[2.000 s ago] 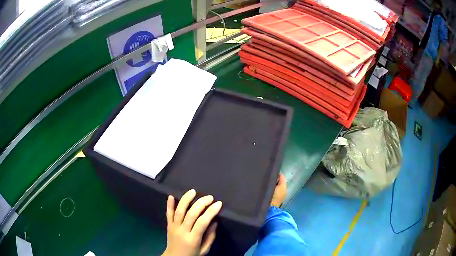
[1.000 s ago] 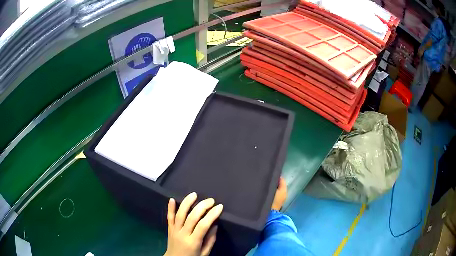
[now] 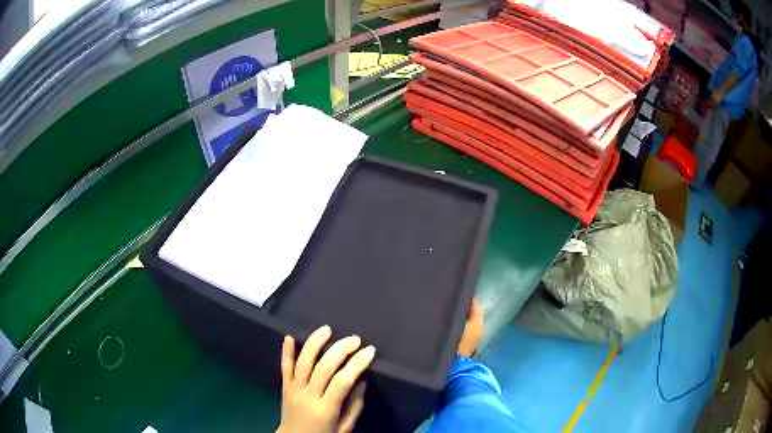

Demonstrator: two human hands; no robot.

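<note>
A deep black stack of trays (image 3: 381, 262) sits on the green bench in front of me. White sheets (image 3: 267, 203) lie in a pile along the left side of its top; the right side shows bare black tray floor with a tiny pale speck. My left hand (image 3: 324, 380) rests with its fingers over the near rim, thumb side hidden below. My right hand (image 3: 471, 330) is at the right near side of the stack, partly hidden behind its corner, with a blue sleeve below it.
Red compartment trays (image 3: 516, 118) stand in a tall stack at the bench end. A grey plastic sack (image 3: 614, 262) lies on the blue floor at right. A blue glove notice (image 3: 237, 84) and metal rails are behind the trays. A person (image 3: 728, 84) stands at the far right.
The person at the far right has shifted a little. My hands, the black stack and the white sheets have not visibly moved.
</note>
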